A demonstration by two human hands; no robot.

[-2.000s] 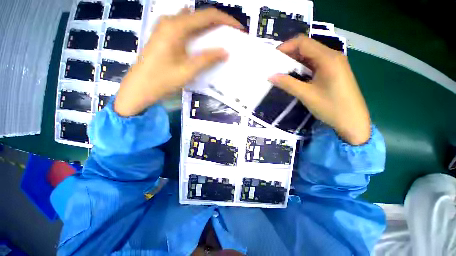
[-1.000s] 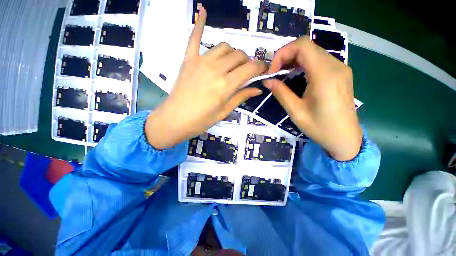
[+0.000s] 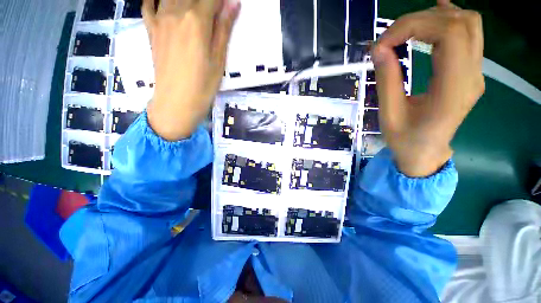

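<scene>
A white release liner sheet (image 3: 255, 35) lies across the upper part of the white tray (image 3: 286, 237), with black adhesive rectangles (image 3: 330, 29) at its right. My left hand (image 3: 187, 65) is over the sheet's left part, blurred; its fingertips are cut off by the top edge, so its grip is unclear. My right hand (image 3: 436, 83) pinches the right end of a raised white edge of the sheet between thumb and index finger. Below, circuit boards (image 3: 320, 176) sit in the tray's pockets; the middle-left pocket holds a board covered by glossy black film (image 3: 255, 123).
A second tray (image 3: 107, 118) with black-covered boards stands at left, partly under white liner. A whitish ribbed stack (image 3: 24, 89) is at far left. More sheets show under the working tray's right side. A person's white sleeve (image 3: 513, 248) is at lower right.
My left hand has moved left and up, my right hand right and slightly up. The sheet, earlier bent between both hands, now lies flatter and higher, uncovering more of the lower tray.
</scene>
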